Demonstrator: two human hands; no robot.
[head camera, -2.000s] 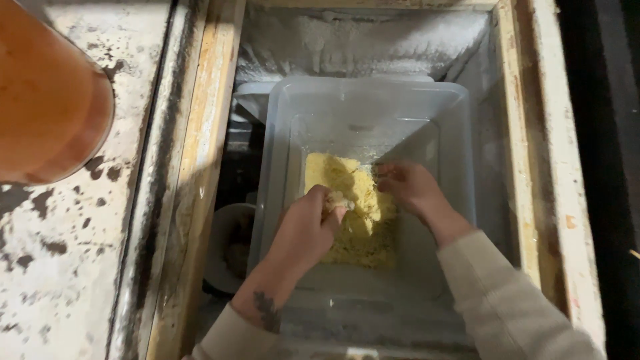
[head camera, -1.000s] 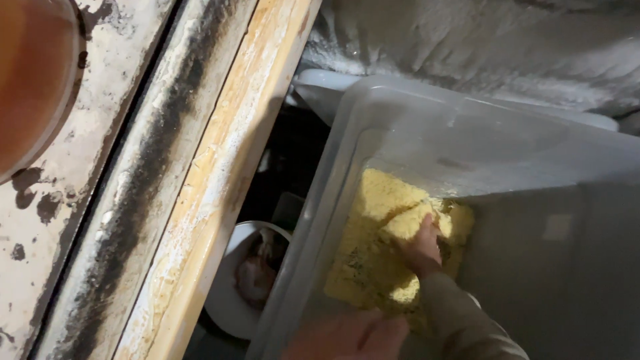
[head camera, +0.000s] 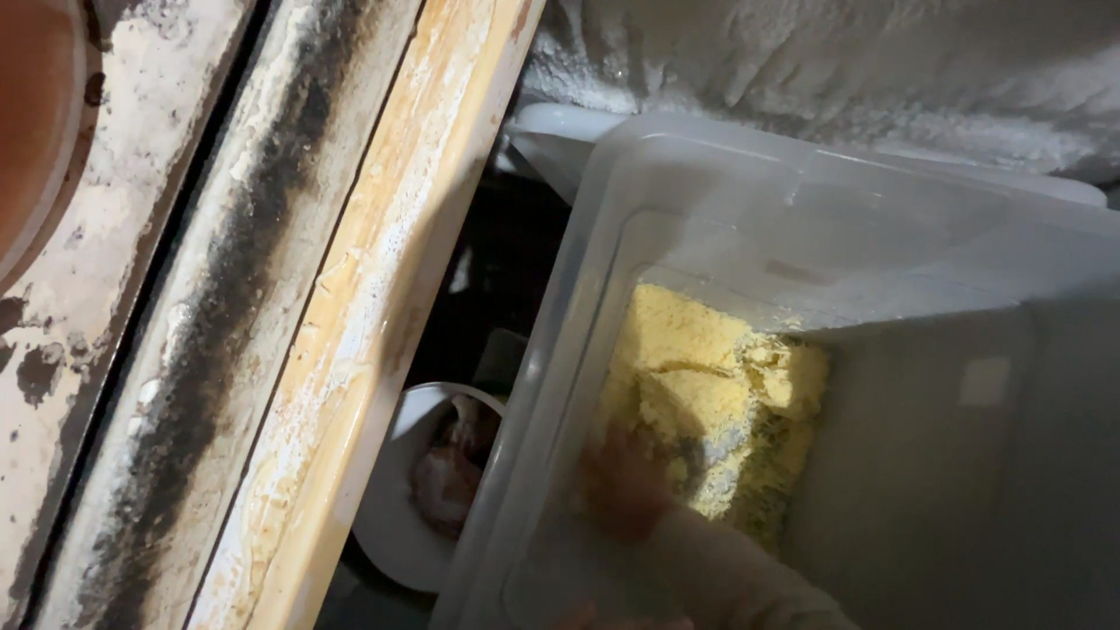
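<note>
A translucent plastic tub (head camera: 726, 149) holds a pale yellow crumbly mass (head camera: 700, 341), broken and cracked, with a greyish patch near its middle. My right hand (head camera: 626, 481) reaches in from the lower right, blurred and in shadow, at the lower left side of the mass. Whether its fingers grip any of the mass is not clear. Of my left hand (head camera: 604, 619) only a few blurred fingers show at the bottom edge, below the right hand; the rest is out of view.
The tub stands inside a chest with frosted walls (head camera: 787, 79) and a worn, stained rim (head camera: 350, 332). Left of the tub, lower down, is a white bowl (head camera: 385, 516) with a piece of what looks like raw meat (head camera: 444, 481). A container of orange-brown content (head camera: 31, 131) sits at the upper left.
My right hand has moved from the upper part of the yellow mass toward its lower left. My left hand has dropped mostly out of view. The view has shifted closer and tilted since the earliest frame.
</note>
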